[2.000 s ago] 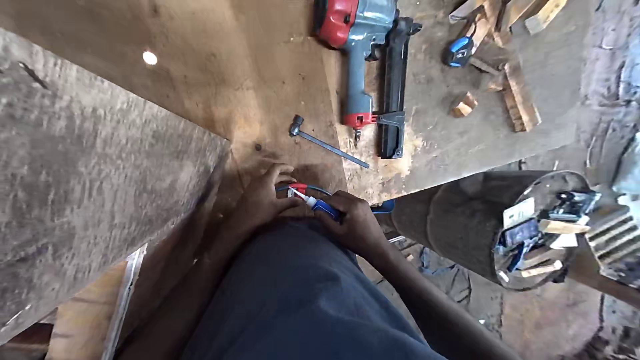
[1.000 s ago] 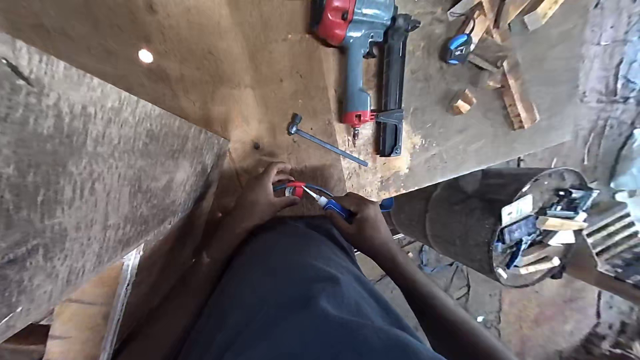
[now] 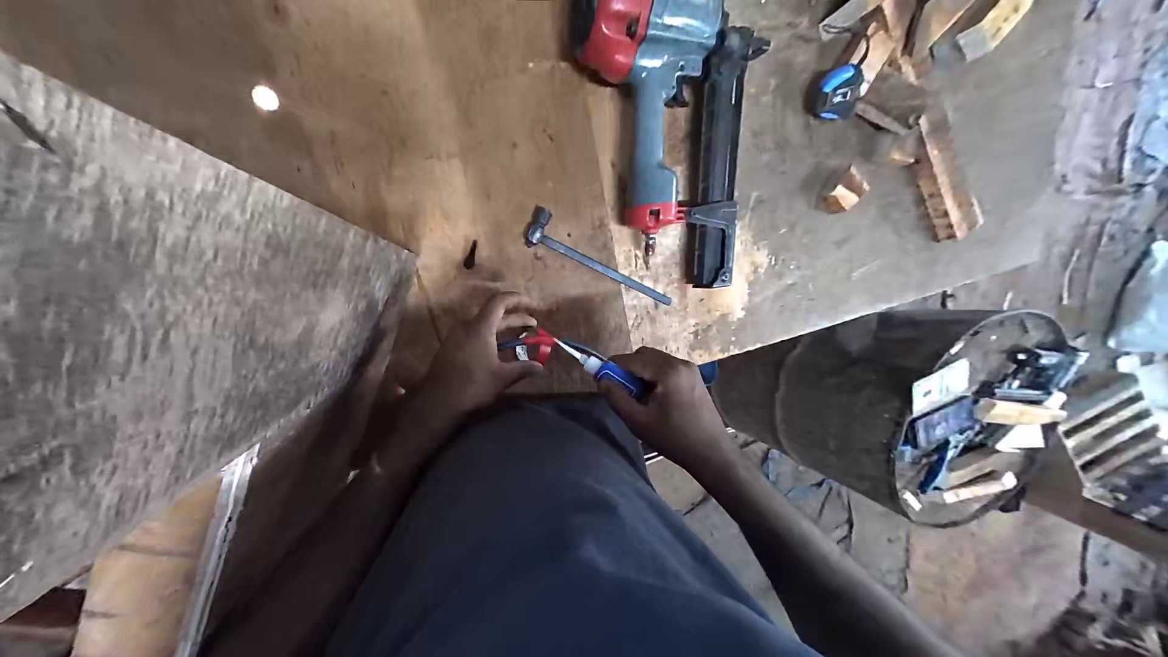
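Observation:
My left hand (image 3: 488,351) grips a small red part (image 3: 540,347) with a pale label and a dark cable or hose, near the table's front edge. A blue tube with a white tapered nozzle (image 3: 616,374) is in my right hand (image 3: 671,397), its tip touching or close by the red part. Just beyond the hands, a small ball-peen hammer (image 3: 602,266) lies on the wooden tabletop (image 3: 438,164). Farther off rests a grey and red pneumatic nailer (image 3: 652,137) with a black magazine.
A blue and black tape measure (image 3: 838,91) lies among wood offcuts (image 3: 949,178) at the upper right. Below the table edge stands a metal drum (image 3: 821,401) holding scraps. A rough wooden board (image 3: 182,292) rises at the left.
Two seconds ago the white nozzle lay closer to my left fingers; its tip now meets the red part from the right. Hammer and nailer have stayed in place.

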